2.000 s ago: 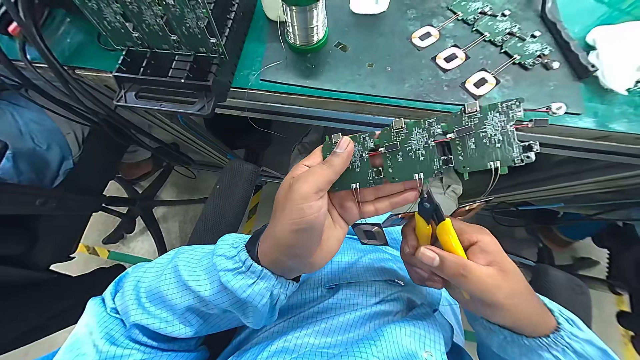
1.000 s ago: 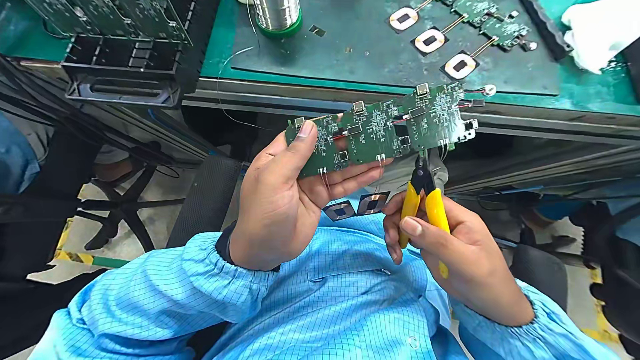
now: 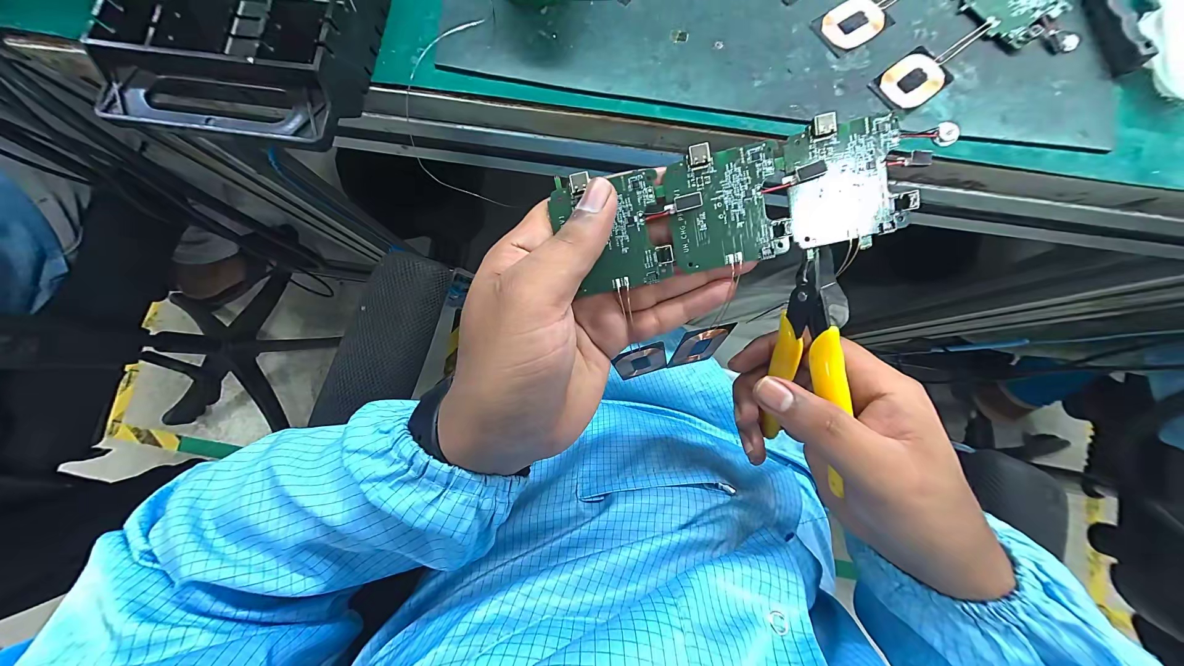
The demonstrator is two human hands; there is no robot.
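Observation:
My left hand [image 3: 536, 333] holds a green circuit board panel [image 3: 717, 217] by its left end, thumb on top and fingers beneath. Wires run from the panel's lower edge to two square coils [image 3: 700, 344] hanging below it. Glare whitens the panel's right section. My right hand [image 3: 860, 444] grips yellow-handled wire cutters [image 3: 816, 342], whose tips touch or nearly touch the lower edge of that right section, by thin wires. Whether the jaws are closed on a wire cannot be made out. A small round part on red and black wires [image 3: 945, 134] sticks out at the panel's right end.
A dark mat [image 3: 610, 55] on the green bench bears more boards with coils [image 3: 911, 79]. At the upper left stands a black slotted rack [image 3: 231, 102]. A thin loose wire [image 3: 410, 102] hangs over the bench edge. Chairs and cables are below, with other people's legs at the sides.
The cutters' tips have moved along the panel's lower edge from its middle to the right section. The coil that hung by my left hand now has another beside it. The view has shifted.

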